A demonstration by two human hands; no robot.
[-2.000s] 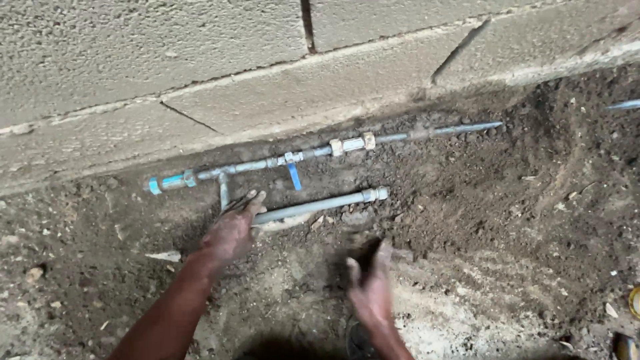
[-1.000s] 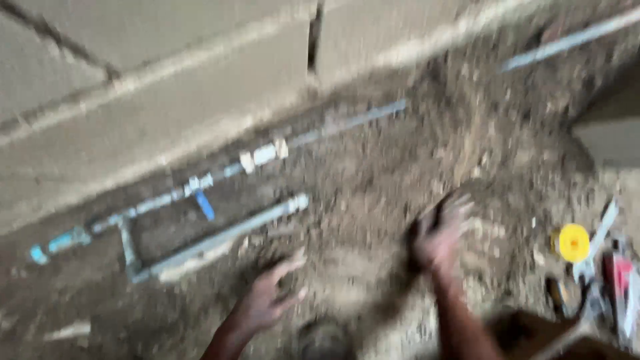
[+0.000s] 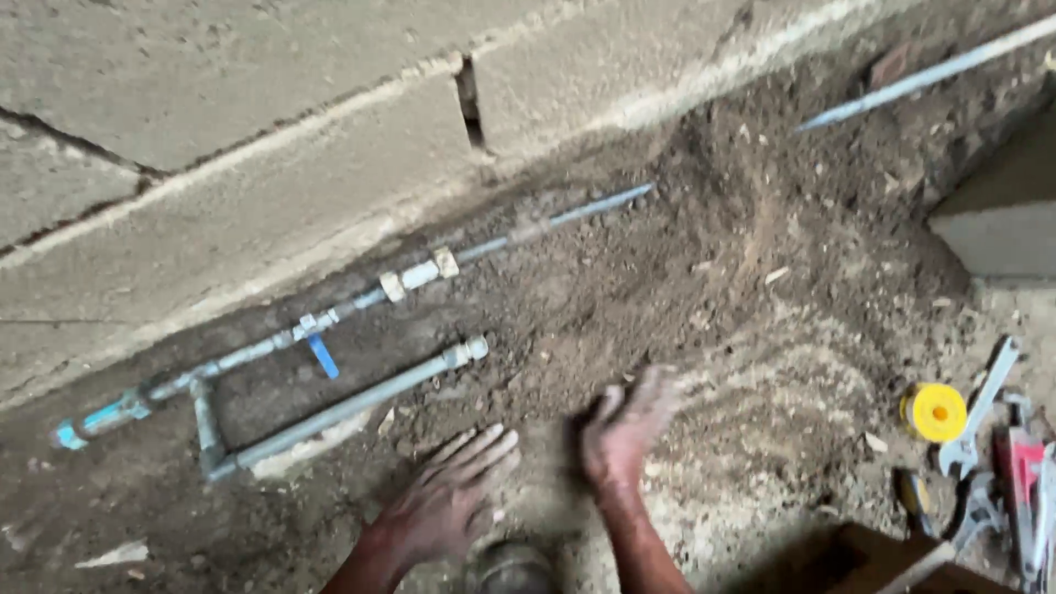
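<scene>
My left hand (image 3: 458, 491) is spread over the soil at the lower middle, fingers apart and holding nothing, just right of the lower grey pipe (image 3: 342, 408). To its right, my right hand (image 3: 627, 425) is blurred, low over the loose soil (image 3: 594, 305), with nothing seen in it. Along the wall runs an upper grey pipe (image 3: 247, 355) with a blue-handled valve (image 3: 323, 356) and a white coupling (image 3: 420, 275). A short branch pipe (image 3: 205, 421) joins it to the lower pipe, which ends in a threaded fitting (image 3: 474, 348). Light blue residue coats the left end fitting (image 3: 103, 419).
A concrete block wall (image 3: 330, 165) borders the soil. Another pipe (image 3: 916, 81) emerges at the upper right, above a concrete block (image 3: 1002, 223). At lower right lie a yellow tape spool (image 3: 939, 412), an adjustable wrench (image 3: 986, 404), a red-handled tool (image 3: 1023, 462) and a cardboard edge (image 3: 891, 561).
My left hand was at the lower pipe two seconds ago and is now off it, over the soil. My right hand has moved closer to my left since one second ago. The view has shifted right.
</scene>
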